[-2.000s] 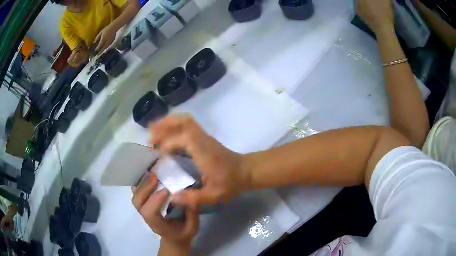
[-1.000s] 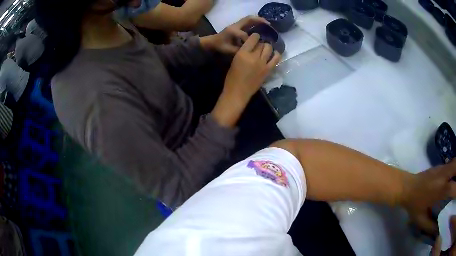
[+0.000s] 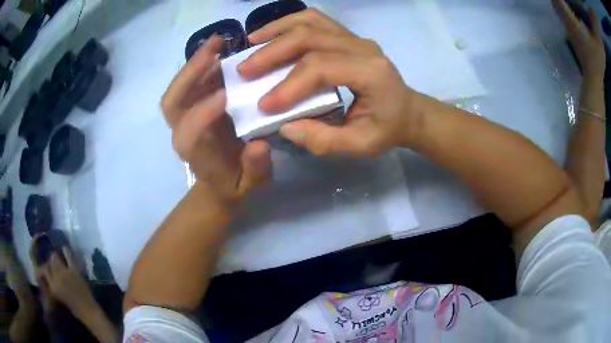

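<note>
A white box or folded card (image 3: 249, 110) with a darker lower side is held above the bench, tilted. My right hand (image 3: 348, 87) grips it, with fingers spread over its top face and the thumb on the near lower edge. My left hand (image 3: 214, 127) is at its left end, fingers blurred along that edge and thumb below. The fingers hide much of the box, and its inside does not show.
Two dark housings stand just behind the box; the left one (image 3: 218, 37) holds small parts. A dark housing (image 3: 67, 149) stands near a dark cluster (image 3: 60, 90) at left. Other people's hands (image 3: 63, 278) show lower left, another arm (image 3: 589, 120) far right. White sheeting (image 3: 141, 221) covers the bench.
The view swung over to a seated neighbour and back to the bench. The white piece had a pale flap standing open two seconds ago; now it shows a flat top face under my right fingers.
</note>
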